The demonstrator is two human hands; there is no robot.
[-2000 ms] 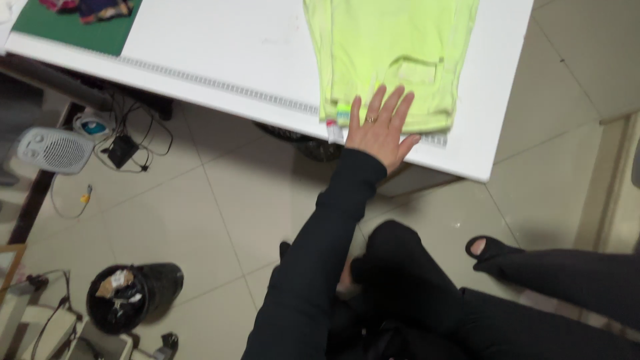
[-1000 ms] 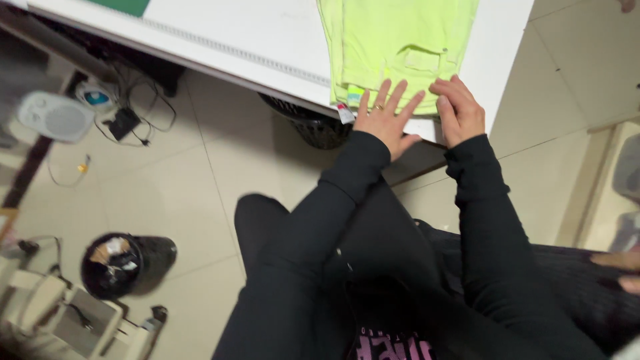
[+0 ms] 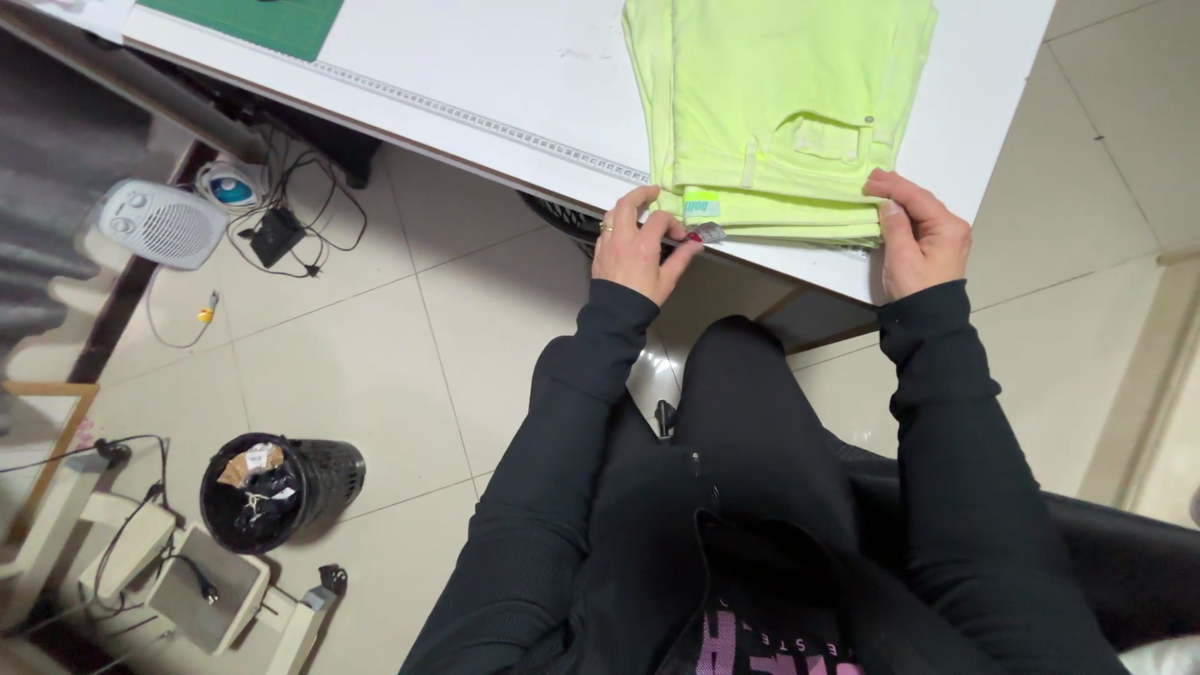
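Bright yellow-green trousers (image 3: 778, 103) lie folded in layers on the white table, their waistband toward me at the front edge. A belt loop and a small pocket with a rivet show on them. At the waistband's left corner is my left hand (image 3: 640, 246), fingers bent on the cloth beside a small red and grey tag (image 3: 705, 232). My right hand (image 3: 919, 234) pinches the right end of the waistband between thumb and fingers. A printed label (image 3: 701, 203) sits inside the waistband.
A measuring tape (image 3: 487, 125) runs along the edge of the white table (image 3: 450, 56); a green cutting mat (image 3: 272, 23) lies at the upper left. Below stand a fan heater (image 3: 161, 223), tangled cables (image 3: 319, 202) and a black waste basket (image 3: 248, 492) on the tiled floor.
My left hand has moved from on top of the waistband to its left corner. My right hand, out of view two seconds ago, now grips the right end.
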